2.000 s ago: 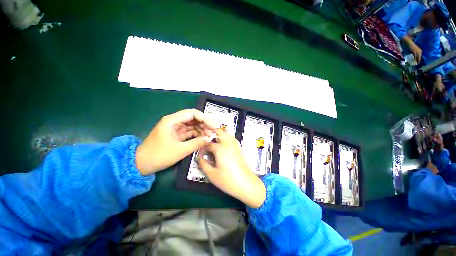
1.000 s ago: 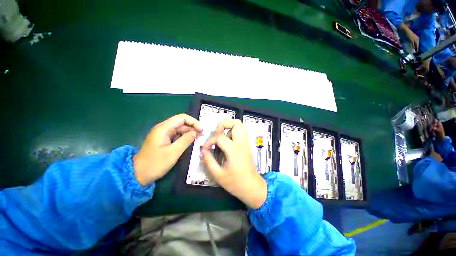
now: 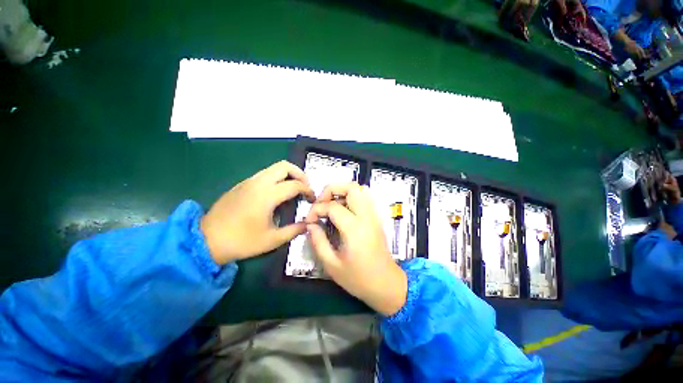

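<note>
A long black tray (image 3: 423, 224) holds several silver-white phone screen assemblies, one per slot; one of them (image 3: 449, 224) shows an orange flex cable with a dark tail. My left hand (image 3: 258, 213) and my right hand (image 3: 356, 243) are both over the leftmost assembly (image 3: 323, 170), fingertips close together above its middle. The fingers of both hands are bent in a pinch. Whether a small piece is between them cannot be made out. The hands cover the middle of that assembly.
White sticker sheets (image 3: 337, 106) with a toothed edge lie beyond the tray on the green bench mat (image 3: 120, 164). A whitish wrapped object (image 3: 22, 34) is at the top left. Other workers in blue smocks are at the right, beside a clear plastic strip (image 3: 615, 224).
My hands first moved apart over the leftmost assembly, then came back together. The pale piece seen at my fingertips earlier no longer shows. The tray and sheets shift slightly with the view.
</note>
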